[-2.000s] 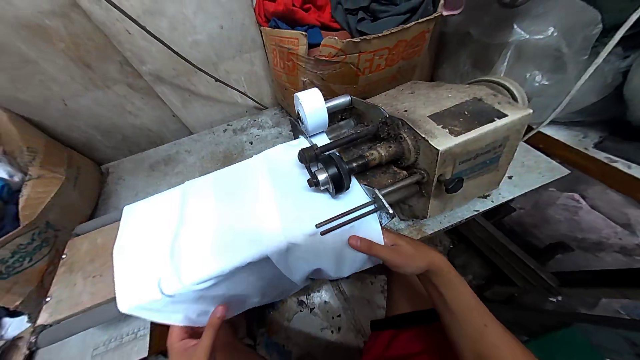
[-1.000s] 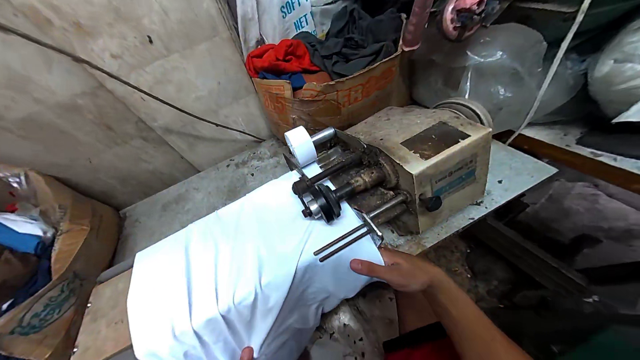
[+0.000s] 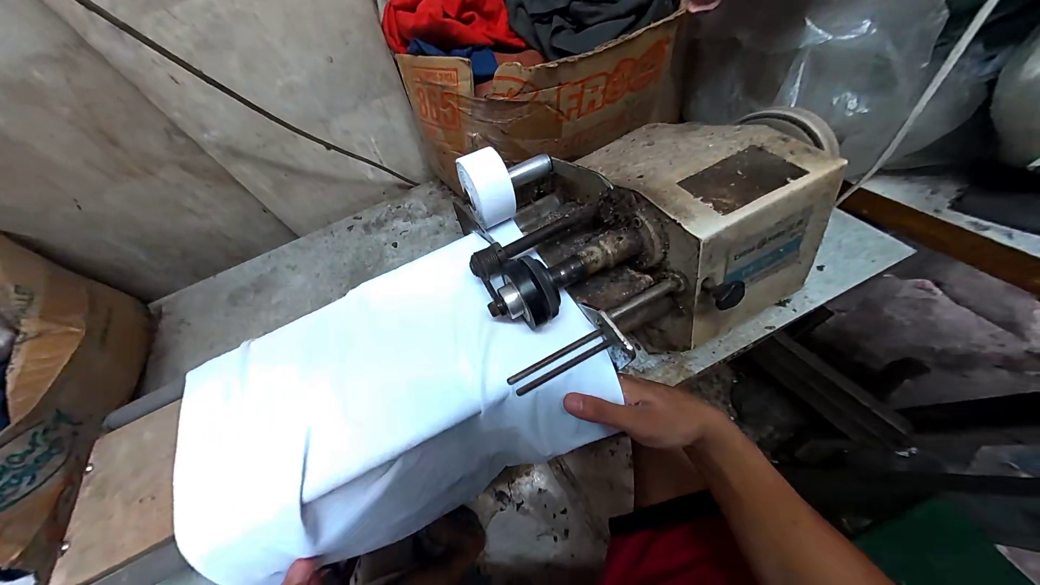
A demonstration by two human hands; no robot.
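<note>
White fabric (image 3: 366,366) lies over the long board, its right edge under the black roller (image 3: 536,292) of a dirty beige machine (image 3: 731,195). My right hand (image 3: 650,410) pinches the fabric's right edge, thumb on top, just below two thin metal rods (image 3: 561,363). Of my left hand (image 3: 302,572) only a fingertip shows, against the lower edge of the cloth at the bottom; the rest is out of view. A roll of white tape (image 3: 486,187) sits on a metal spindle at the machine's back left, above the fabric's upper right corner.
Behind the machine stands a cardboard box (image 3: 561,106) of red and dark cloths, with clear plastic bags (image 3: 845,81) beside it. Another carton (image 3: 73,366) is at the left. The wooden end of the board (image 3: 122,487) sticks out left of the fabric. A thin cable crosses the wall.
The left hand, well in view two seconds ago at the lower edge, now shows only a fingertip. My right hand stays at the fabric's right edge.
</note>
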